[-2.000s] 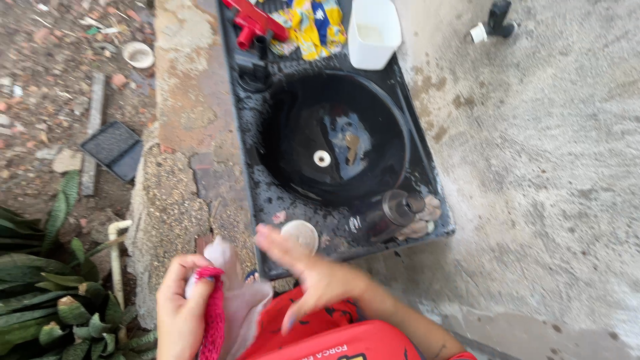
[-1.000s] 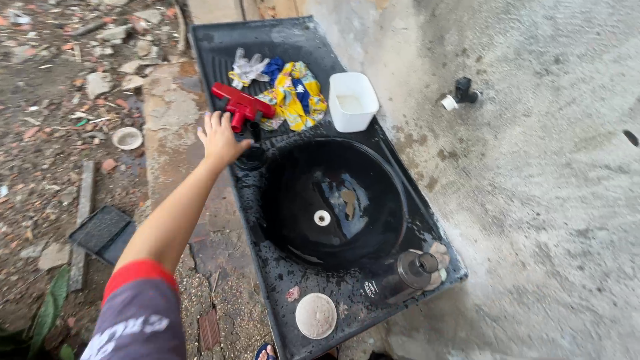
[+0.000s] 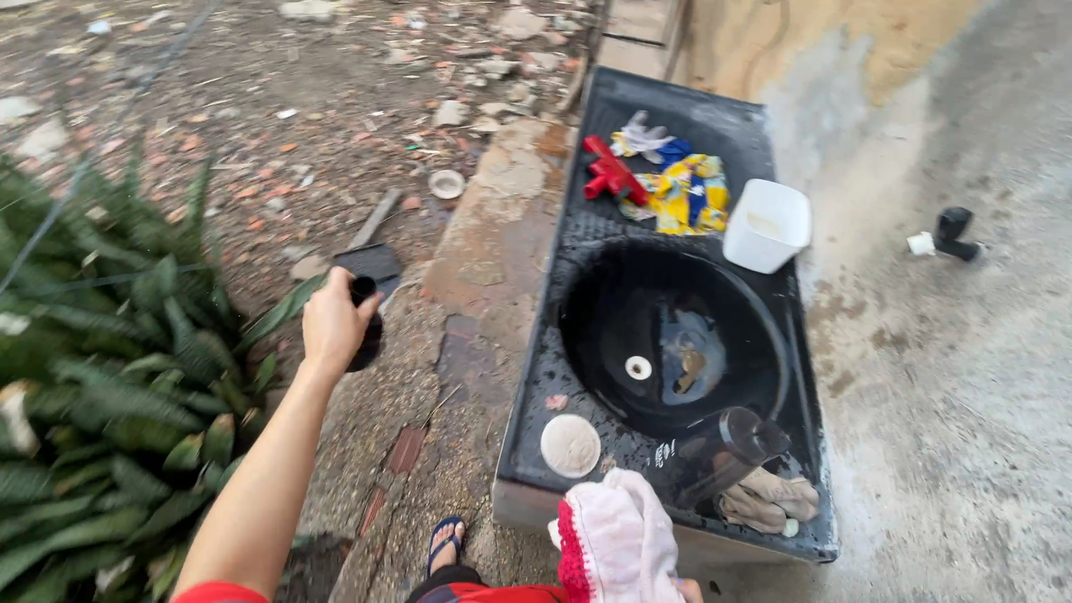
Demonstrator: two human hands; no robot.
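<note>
My left hand (image 3: 335,322) reaches out over the rough ground beside the sink, its fingers closed round a dark cup-like container (image 3: 367,331). At the bottom edge my right hand (image 3: 688,590), mostly hidden, holds a white cloth with a pink crocheted border (image 3: 624,536). The cloth hangs by the near edge of the black sink (image 3: 536,419). On that edge lie a round whitish disc (image 3: 570,445), a dark translucent bottle (image 3: 724,456) and a brownish crumpled cloth (image 3: 766,500). A little water and brown debris (image 3: 689,368) lie in the round basin.
On the sink's far part are a red plastic piece (image 3: 614,172), a yellow and blue cloth (image 3: 691,194), a light glove (image 3: 645,136) and a white tub (image 3: 767,226). Spiky plants (image 3: 109,394) grow at left. A black tap (image 3: 953,234) juts from the concrete wall at right.
My left hand was at the red piece beside the basin one second ago; now it is out to the left, holding the dark container. The white cloth has come back into view.
</note>
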